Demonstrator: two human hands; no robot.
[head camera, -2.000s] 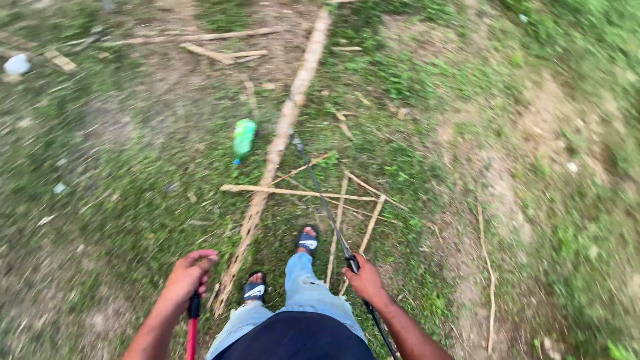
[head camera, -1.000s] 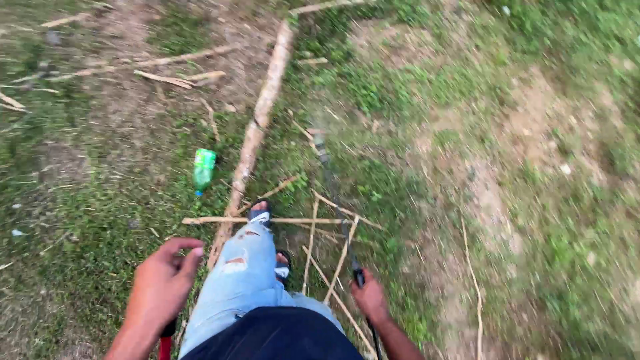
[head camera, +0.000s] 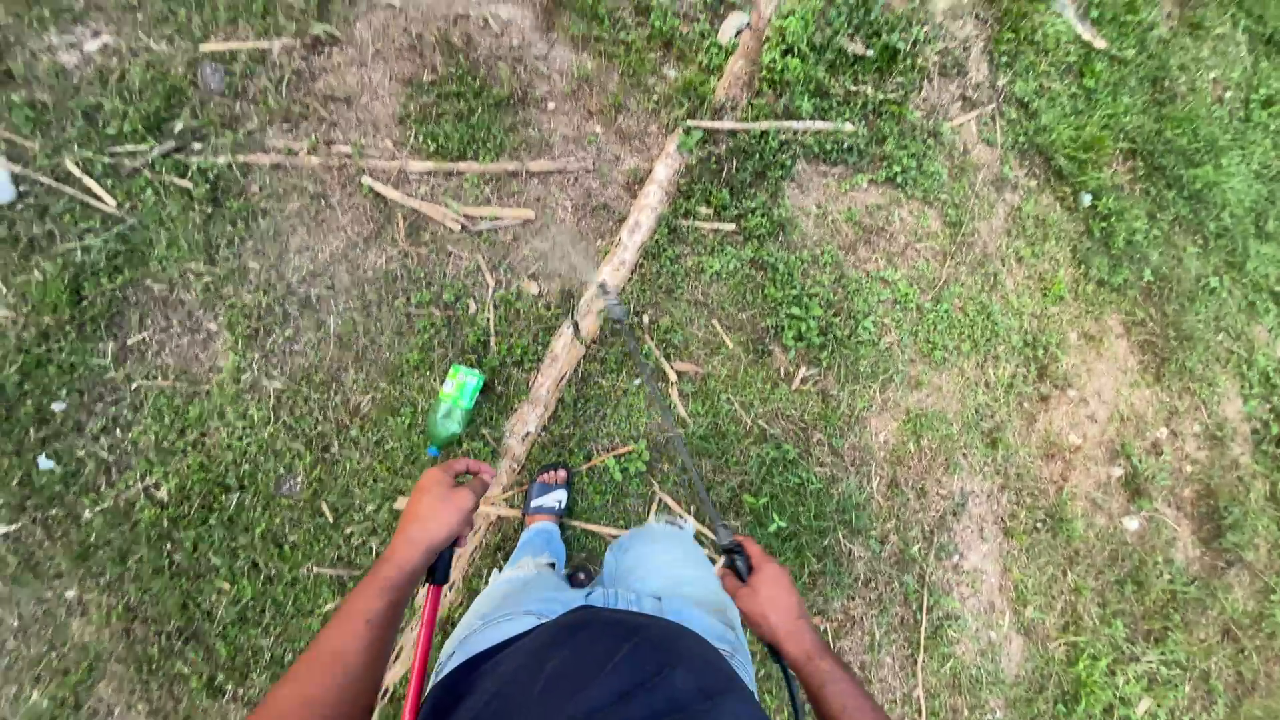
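My left hand (head camera: 441, 510), at lower left, is loosely curled at the black-ended top of a red lever (head camera: 425, 630); its lower fingers are hidden. My right hand (head camera: 770, 600) grips the black handle of a thin dark spray wand (head camera: 670, 425), with a black hose running down behind it. The wand reaches up and left, its nozzle (head camera: 612, 305) over or beside a long peeling log (head camera: 555, 375); a faint haze shows near the tip. A green plastic bottle (head camera: 455, 405) with a blue cap lies left of the log, just beyond my left hand.
A sandalled foot (head camera: 547, 495) stands beside the log, with thin sticks (head camera: 590, 527) on the ground around it. More branches (head camera: 470, 165) lie at upper left, and a short stick (head camera: 770, 126) touches the log's far part. Patchy grass and bare soil (head camera: 980, 550) spread around.
The feet have stepped forward along the log, and the view has moved with them. The wand has swung left from the grass to the log. The bottle now lies closer to my left hand.
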